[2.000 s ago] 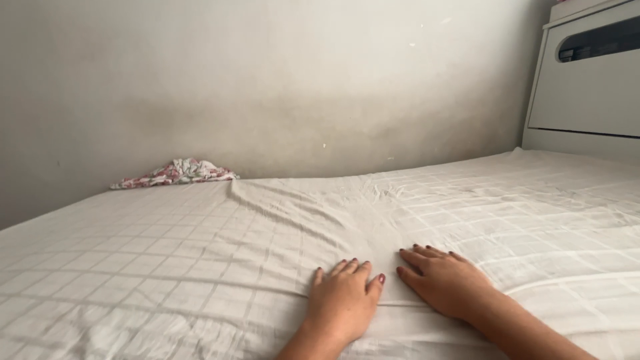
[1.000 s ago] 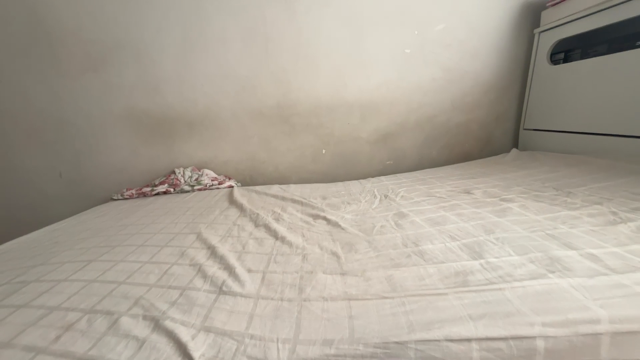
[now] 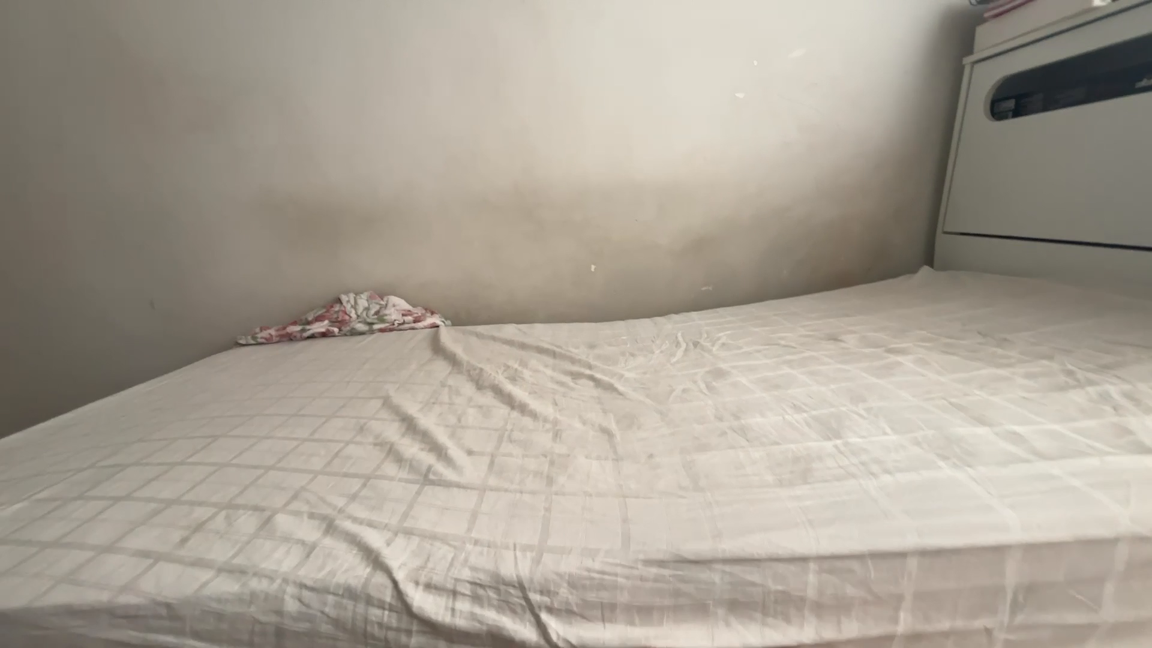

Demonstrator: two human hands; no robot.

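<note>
Neither my left hand nor my right hand shows in the head view. A pale bedsheet with a faint grid pattern (image 3: pixel 576 486) covers the bed. Creases run across it, from near the wall down through the middle and toward the near edge at lower centre. A crumpled cloth with a red, white and green floral pattern (image 3: pixel 360 315) lies on the far edge of the bed, against the wall, left of centre.
Behind the bed stands a plain wall (image 3: pixel 540 135) with brownish stains and small chipped spots. At the right rises a light-coloured headboard or cabinet (image 3: pixel 1044 171) with a dark rounded slot; items lie on its top.
Both hands, which lay flat on the sheet two seconds ago, have left the view. The creases in the sheet have changed shape, and more of its near edge shows.
</note>
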